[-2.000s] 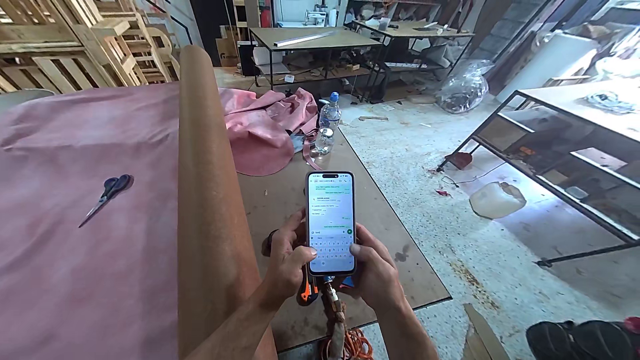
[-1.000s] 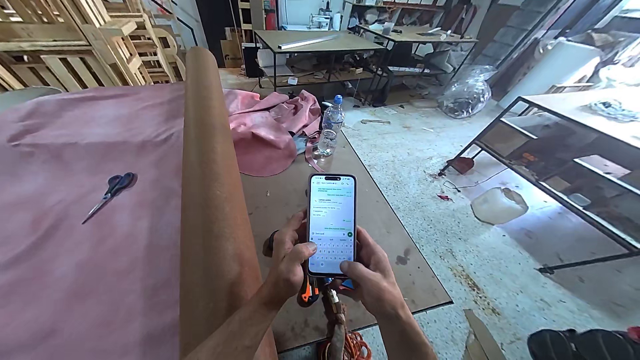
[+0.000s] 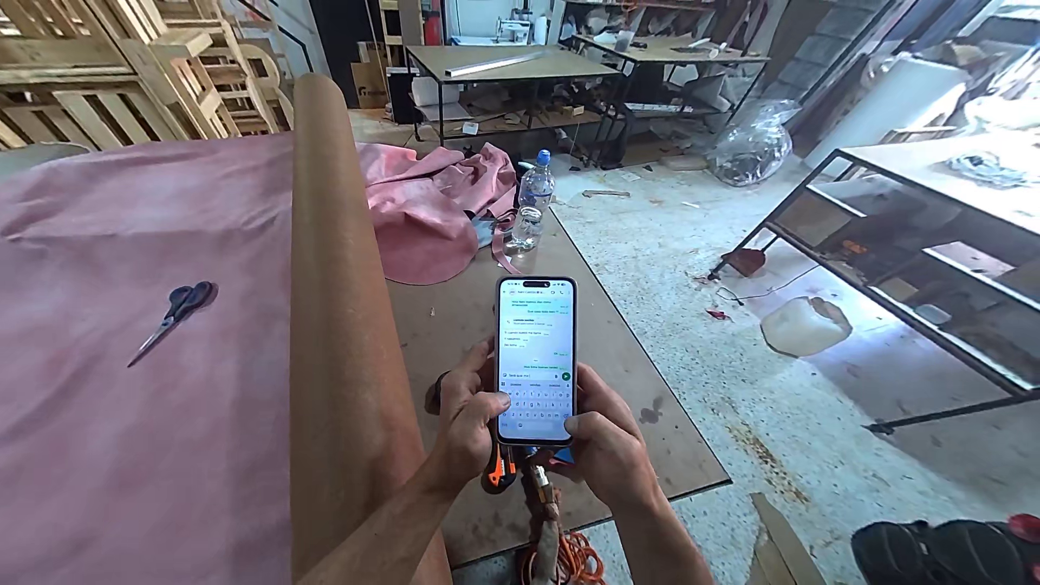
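Note:
A smartphone [image 3: 535, 357] stands upright between my two hands, its lit screen showing a message chat and keyboard. My left hand [image 3: 471, 406] grips its left edge, thumb at the keyboard's left side. On the right edge is my right hand [image 3: 611, 435], thumb over the keyboard's lower right. Below the phone, an orange and black utility knife [image 3: 499, 470] lies on the table, partly hidden. Scissors [image 3: 175, 318] rest on pink leather [image 3: 146, 422] at the left. A brown cardboard-like roll [image 3: 333, 325] lies between the leather and my left hand.
Crumpled pink leather [image 3: 439, 211], a plastic bottle [image 3: 537, 180] and a glass jar [image 3: 527, 227] are on the brown tabletop [image 3: 634, 357]. An orange cord [image 3: 581, 561] hangs at the front edge. To the right stands a metal-framed table [image 3: 894, 183]; a translucent container [image 3: 806, 327] lies on the floor.
My right thumb has moved over the phone's keyboard. Both hands have stayed on the phone.

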